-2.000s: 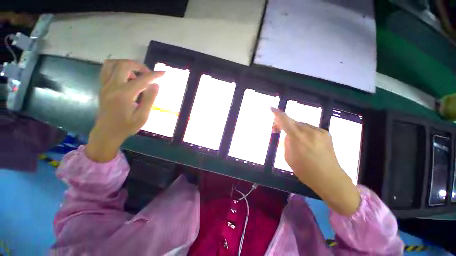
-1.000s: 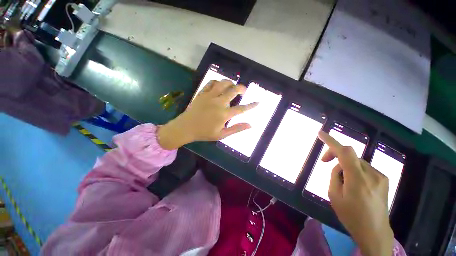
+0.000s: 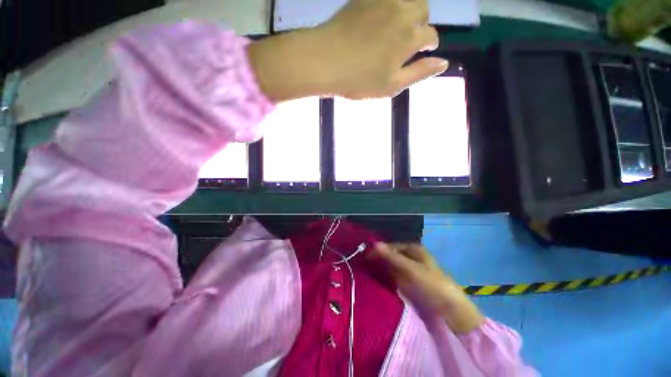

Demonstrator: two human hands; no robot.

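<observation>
Several smartphones with bright white screens lie side by side in a black tray. My left arm reaches across them and covers their upper parts. My left hand is over the top end of the rightmost lit phone, thumb and finger apart, with no object visible in it; the frame's top edge cuts it off. My right hand is low in front of my chest, blurred. Its fingertips are beside the white cable's plug; I cannot tell if they grip it. The cord hangs down my front.
A neighbouring black tray at right has a bare slot and dark glossy phones. Pale boards lie behind. A blurred yellow-green thing is at top right. Yellow-black tape crosses the blue floor.
My left hand has moved right and up, from the left phones to the rightmost lit one. My right hand has left the screens and dropped to the plug at my chest. The view has shifted.
</observation>
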